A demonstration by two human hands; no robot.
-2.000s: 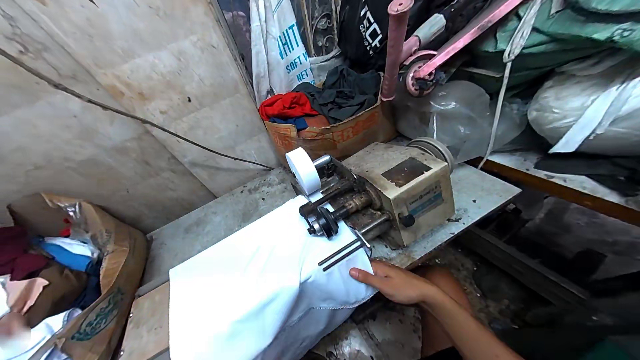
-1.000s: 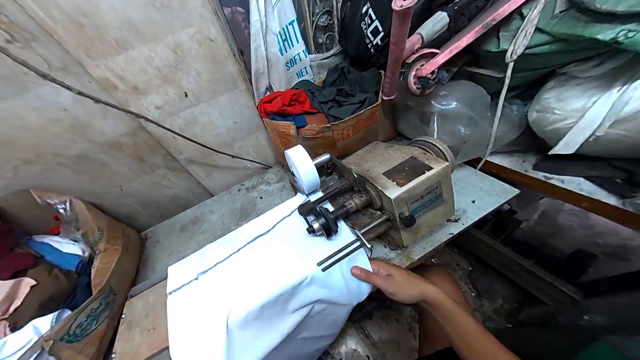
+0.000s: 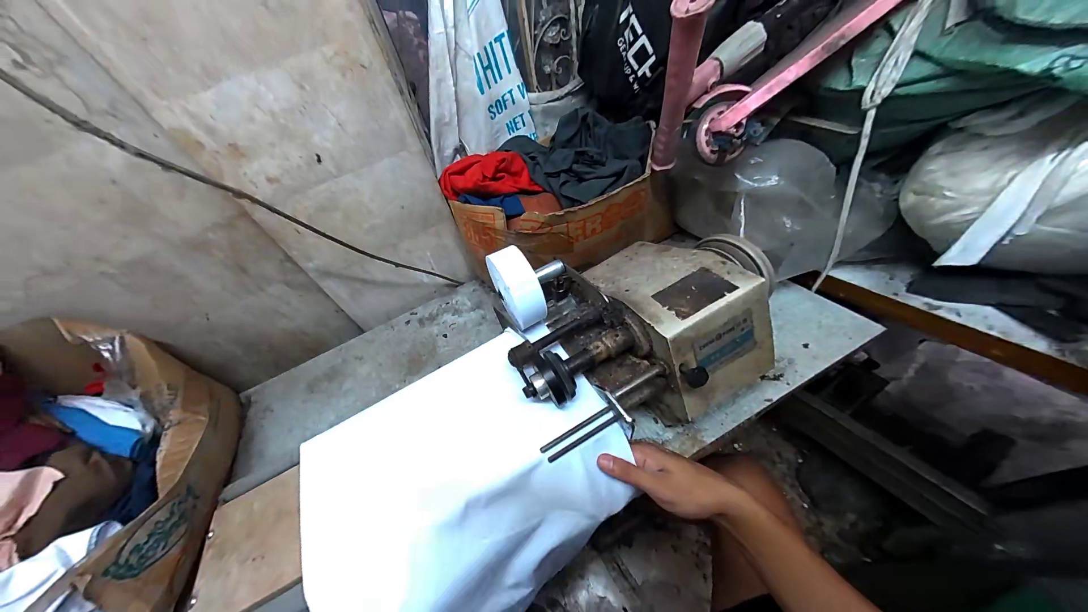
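Note:
White fabric lies over the work table and hangs down its near side, its upper right part under the rollers of a beige industrial machine. My right hand pinches the fabric's right edge between thumb and fingers, just below two thin metal guide rods. A roll of white tape is mounted on the machine's left side, beside the black roller. My left hand does not show.
A cardboard box of clothes stands at the left. Behind the machine is another cardboard box with red and dark cloth. A pink scooter and a clear plastic bag are at the back. A cable runs along the wall.
The dark seam line across the fabric one second ago no longer shows, and the cloth's upper part lies smoother. My right hand has stayed at the fabric's right edge.

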